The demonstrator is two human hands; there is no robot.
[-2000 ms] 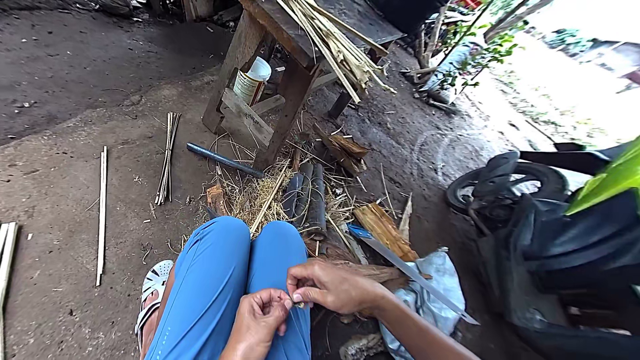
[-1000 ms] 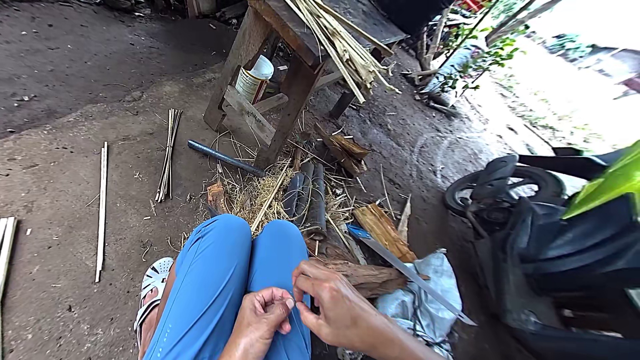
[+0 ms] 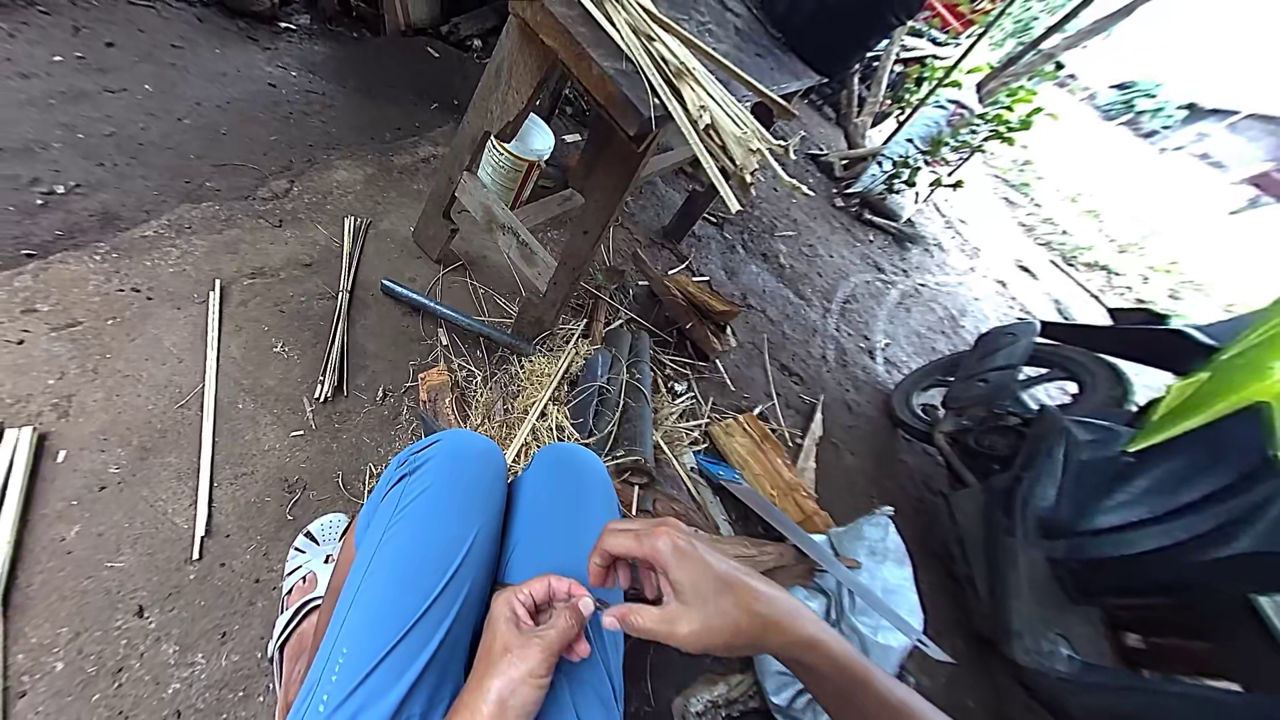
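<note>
My left hand [image 3: 535,630] is over my blue-trousered knee, thumb and forefinger pinched on a small dark object [image 3: 599,604], too small to name. Close on its right, my right hand [image 3: 680,590] has its thumb and fingers apart around the object's other side; whether it touches the object is unclear. A handsaw [image 3: 840,570] with a blue handle lies right of my right hand, partly on a pale plastic sack [image 3: 890,580]. Ahead of my knees are dark tubes or round sticks [image 3: 632,400] and dry shavings [image 3: 510,400].
A wooden bench [image 3: 590,60] bears split strips [image 3: 700,90], with a white bucket [image 3: 518,155] beneath. A dark blue pipe [image 3: 455,317], a bundle of thin sticks [image 3: 345,300] and pale strips [image 3: 208,420] lie on the ground. Split wood [image 3: 765,465] lies ahead; a motorcycle [image 3: 1090,480] stands at right.
My right hand's fingers, which were pinched close to my left fingertips two seconds ago, have spread apart. My left hand stays in nearly the same place.
</note>
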